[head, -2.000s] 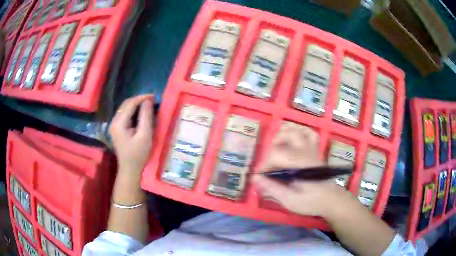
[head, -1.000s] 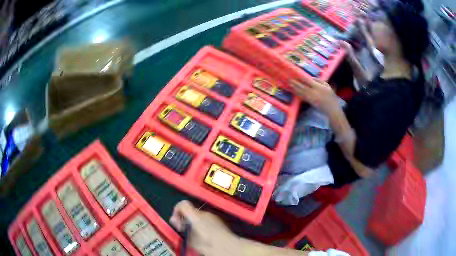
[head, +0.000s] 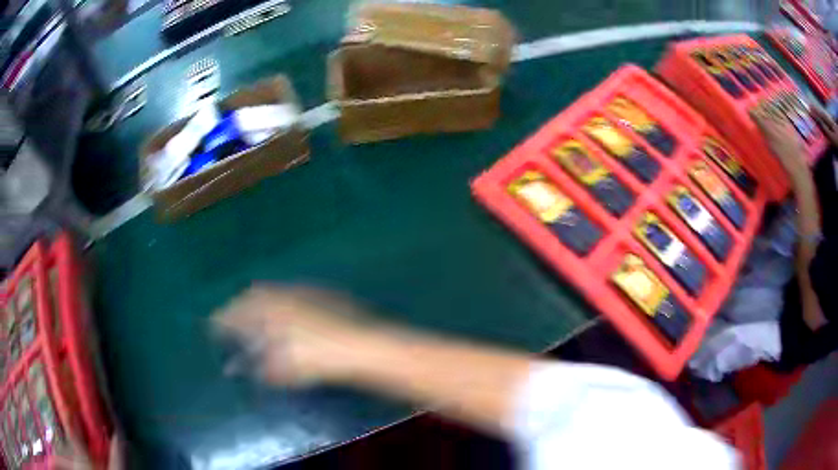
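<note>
My right hand (head: 285,335) is blurred, over the green bench at centre left, its arm reaching in from the lower right. Something dark shows under its fingers, too blurred to name. A sliver of skin, likely my left hand (head: 112,452), shows at the lower left beside the red-pink trays (head: 69,340); its fingers are hidden. Those trays stand tilted at the left edge, with pale-backed phones in pockets. A red-pink phone tray (head: 602,262) lies at the right, holding keypad phones face up with yellow surrounds, some screens lit.
An open brown box (head: 418,115) stands at the back. Another box (head: 234,179) holds white and blue items. A stacked phone tray (head: 675,60) is at the upper right, where another person's arm (head: 809,229) reaches in. A white stripe (head: 625,39) crosses the bench.
The view has swung left, so boxes and lit-phone tray appear further right. The tray of phone backs has left the front; tilted trays show at the left. My right hand has moved over the bench.
</note>
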